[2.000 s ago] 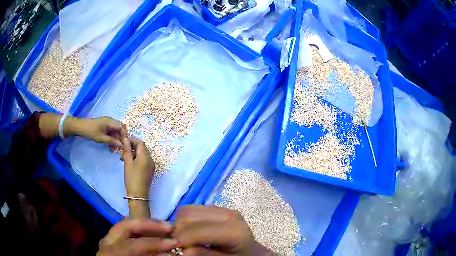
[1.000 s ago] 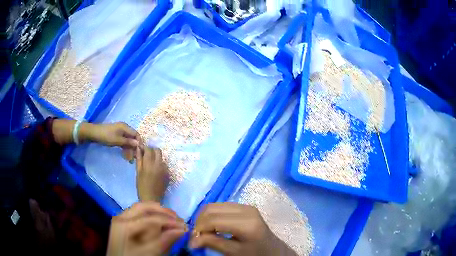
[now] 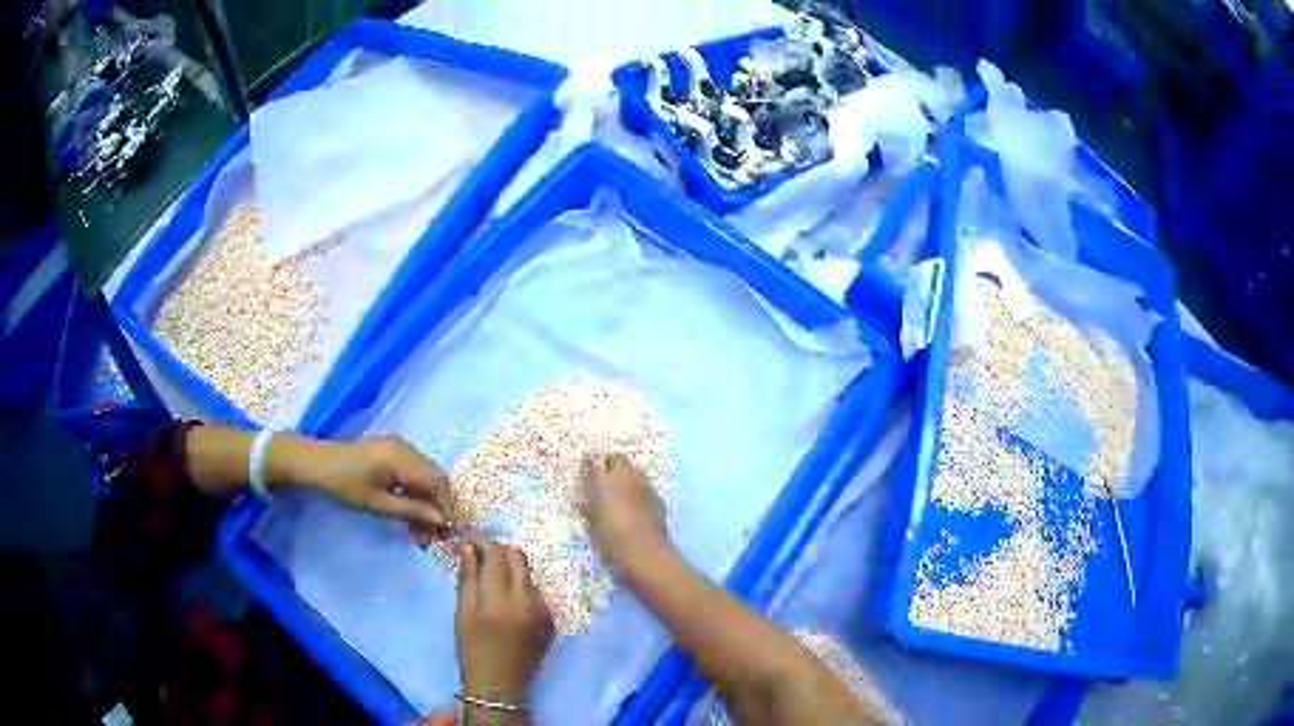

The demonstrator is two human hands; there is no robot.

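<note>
A blue tray (image 3: 731,244) with a white liner (image 3: 468,355) lies in the centre and holds a flat heap of beige-pink grain-sized parts (image 3: 546,426). My right hand (image 3: 622,511) reaches in from the lower right, fingertips down at the heap's right side; whether they pinch any parts is hidden. Only a sliver of skin, perhaps my left hand (image 3: 437,719), shows at the bottom edge, too little to tell its state. Another person's two hands (image 3: 504,613) meet at the heap's left edge, fingertips together.
A lined tray (image 3: 128,305) with a heap is at left. A tilted tray (image 3: 1043,664) at right holds parts and a thin stick (image 3: 1124,553). Behind is a bin of black-and-white pieces (image 3: 752,121). Crumpled clear plastic (image 3: 1249,525) lies far right. Another heap (image 3: 837,660) is below.
My hands were together at the bottom edge. My right hand has moved up onto the central heap, and my left has dropped almost out of view. The whole scene has shifted down and right.
</note>
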